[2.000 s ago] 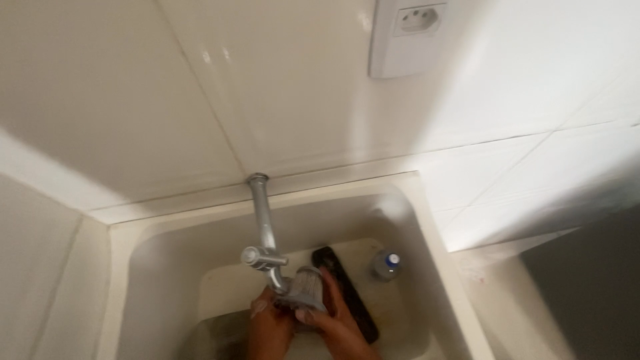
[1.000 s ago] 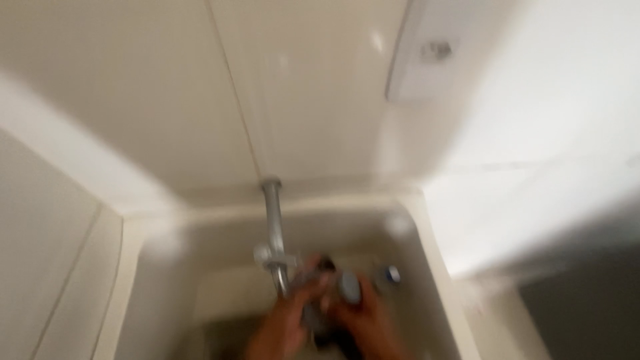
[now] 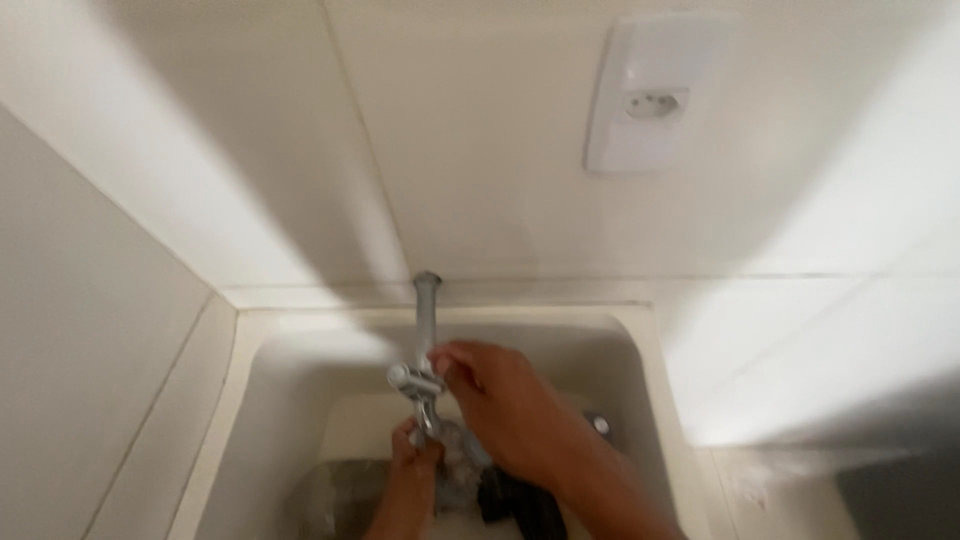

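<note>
My right hand (image 3: 499, 405) is raised over the sink, its fingertips at the right side of the handle of a chrome faucet (image 3: 416, 381); blur hides whether they grip it. Below the spout, my left hand (image 3: 416, 454) has curled fingers around or beside a greyish, partly see-through object (image 3: 454, 457) that is too blurred to name. A black object (image 3: 525, 502) lies in the sink under my right forearm, partly hidden. Behind that forearm, a small part of a bottle with a cap (image 3: 600, 425) shows.
The light-coloured sink (image 3: 664, 420) stands against a tiled wall, its walls around both hands. A dark, blurred shape (image 3: 337, 495) lies at its lower left. Above, a power outlet (image 3: 651, 105) is set in the wall. A dark surface (image 3: 900, 487) is at the lower right.
Both hands were together below the spout. My right hand has moved up to the faucet handle, while my left hand remains under the spout.
</note>
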